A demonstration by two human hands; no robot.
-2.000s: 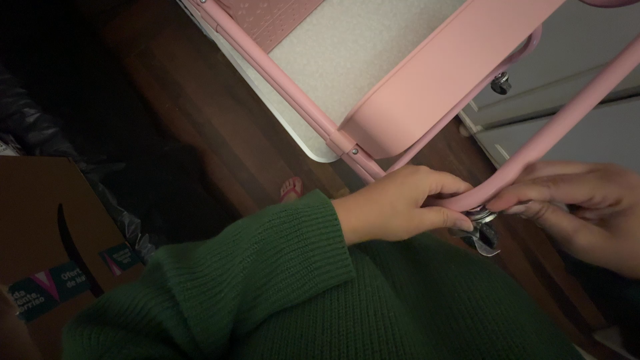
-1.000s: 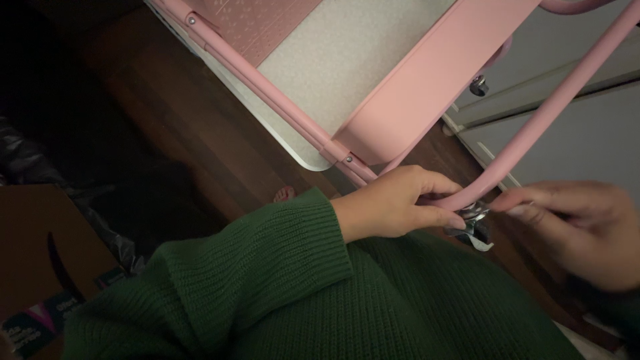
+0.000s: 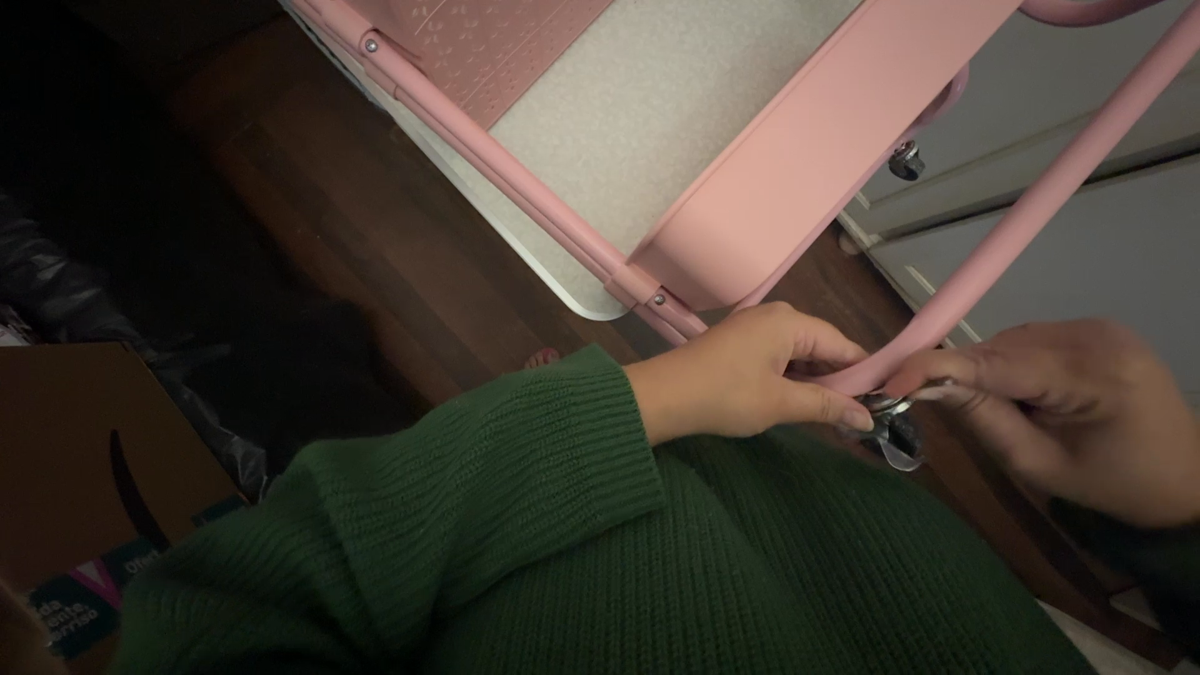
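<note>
A pink metal cart frame with a tray [image 3: 797, 178] lies tilted across the upper view. My left hand [image 3: 759, 370] grips the bent end of its pink tube [image 3: 984, 253], thumb against a caster wheel [image 3: 891, 436] fitted there. The caster is dark and shiny, with a clear piece at its edge. Between the thumb and finger of my right hand [image 3: 1078, 412] is a small, flat metal piece [image 3: 933, 389], perhaps a wrench, held at the caster's base. Its exact shape is partly hidden. Another caster [image 3: 906, 161] sits on the frame farther up.
A pale board with a white rim [image 3: 600, 305] lies beneath the frame. Pale cabinet fronts [image 3: 1106, 234] stand at the right. A cardboard box [image 3: 66, 422] with printed tape and black plastic wrapping [image 3: 56, 281] are at the left, over a dark wooden floor [image 3: 450, 291].
My right hand drew away from the caster to the right, then came back against its base. My left hand has kept its hold on the tube.
</note>
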